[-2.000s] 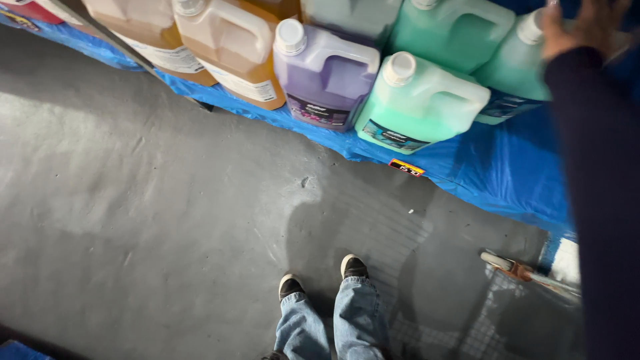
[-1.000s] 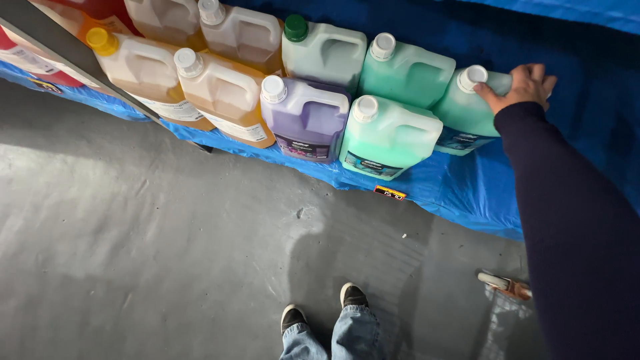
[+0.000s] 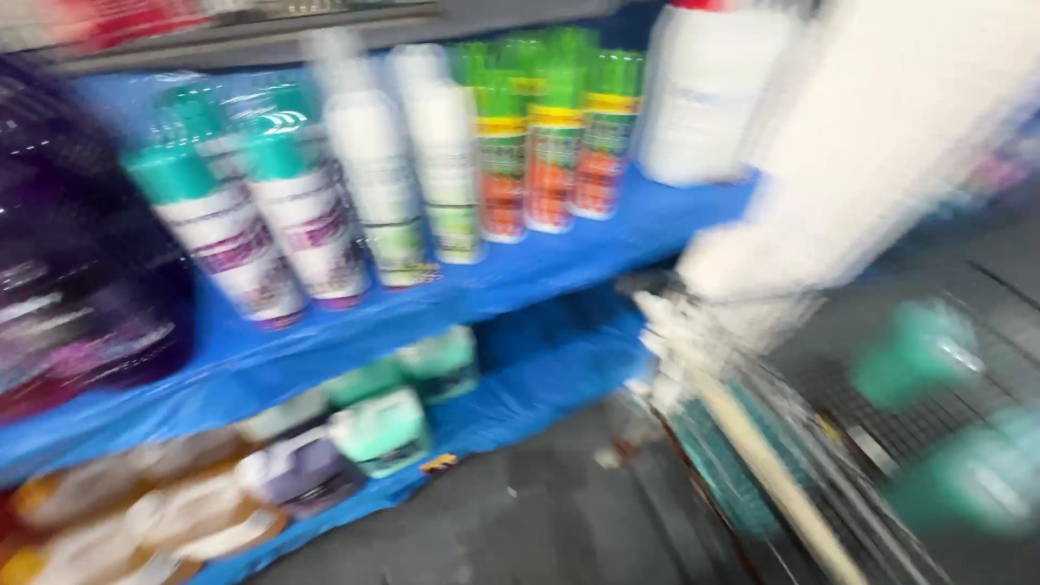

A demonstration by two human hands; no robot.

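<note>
Neither of my hands shows now. Aerosol cans with teal caps (image 3: 223,244) stand at the left of a blue-covered upper shelf, beside white spray cans (image 3: 382,179). Cans with green caps and orange labels (image 3: 554,171) stand in a group to their right, near a white plastic container (image 3: 699,97). On the lower shelf are a green jug (image 3: 382,431), a purple jug (image 3: 301,471) and jugs of amber liquid (image 3: 195,512). The whole view is blurred by motion.
A dark purple container (image 3: 81,244) fills the left edge. At the right, a blurred white object (image 3: 837,154) reaches down beside wire racking (image 3: 780,463). Green rounded objects (image 3: 918,353) lie further right. Grey floor (image 3: 520,520) shows below the shelves.
The view has swung up and right to the upper shelf. My hand, earlier on the cap of a green jug at the right, has left the view.
</note>
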